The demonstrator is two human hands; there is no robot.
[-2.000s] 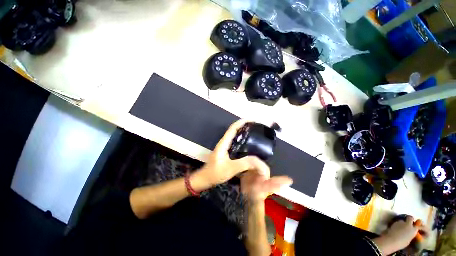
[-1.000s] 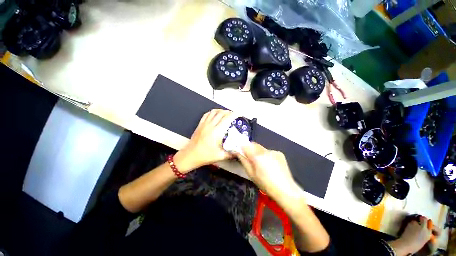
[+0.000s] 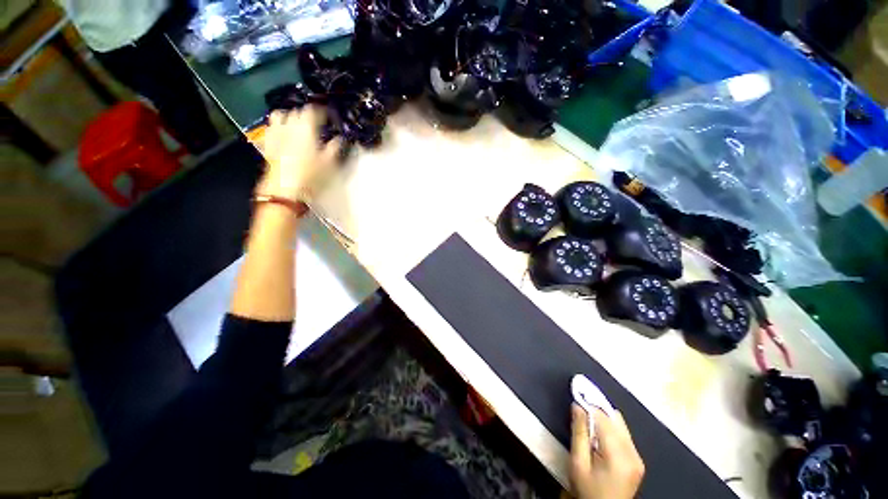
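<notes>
My left hand (image 3: pixel 297 156) is stretched to the far upper left, at the edge of a heap of black camera parts (image 3: pixel 365 107); its fingers are partly lost against the parts, and whether it grips one is unclear. My right hand (image 3: pixel 606 453) is over the dark mat (image 3: pixel 506 322) and holds a white wiping cloth (image 3: pixel 591 392). Several black camera heads with rings of pale dots stand together behind the mat, one of them (image 3: pixel 533 216) at the left end of the group.
A clear plastic bag (image 3: pixel 721 146) lies at the back right by black cables (image 3: pixel 696 224). Red-handled pliers (image 3: pixel 772 341) and open black housings (image 3: pixel 823 473) are at the right. A blue bin (image 3: pixel 740 49) is behind. A red stool (image 3: pixel 127 151) stands at the left.
The view has swung left. My left hand has moved from the mat to the parts heap. The camera head my hands held is gone from them; one more head stands at the group's left end.
</notes>
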